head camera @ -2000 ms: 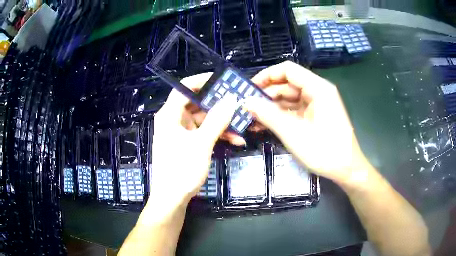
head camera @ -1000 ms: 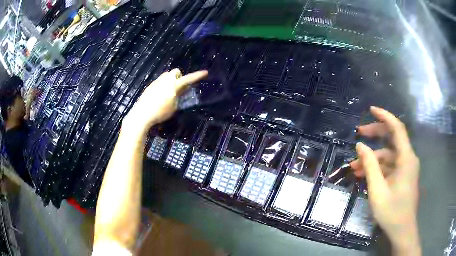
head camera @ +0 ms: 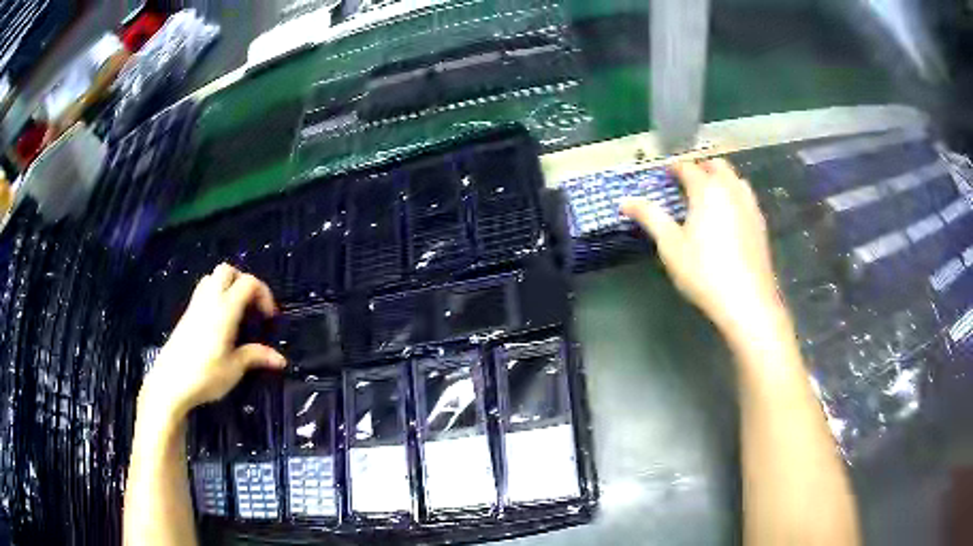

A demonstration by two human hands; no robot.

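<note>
The black blister tray point(head camera: 585, 427) lies in front of me. Its near row holds housings, some with a pale key grid point(head camera: 312, 485) and some with a plain white lower half point(head camera: 459, 469). My left hand point(head camera: 219, 347) is over the tray's left part, thumb and fingers apart, with nothing seen in it. The keypad stack point(head camera: 597, 203) lies beside the tray's far right corner. My right hand point(head camera: 710, 235) is at the stack's right end, thumb and fingertips on a pale blue keypad. Whether that keypad is lifted cannot be told.
Tall stacked blister trays point(head camera: 64, 395) stand at the far left. A pale strip point(head camera: 832, 123) and a grey upright post point(head camera: 679, 75) are at the far side. Clear plastic over pale and dark parts point(head camera: 896, 245) lies at the right. Another glossy tray point(head camera: 459, 80) lies beyond.
The housing with keypad has left my hands. My right hand has reached to the keypad stack. My left hand is over the tray's left part, and the view has turned since the last frame.
</note>
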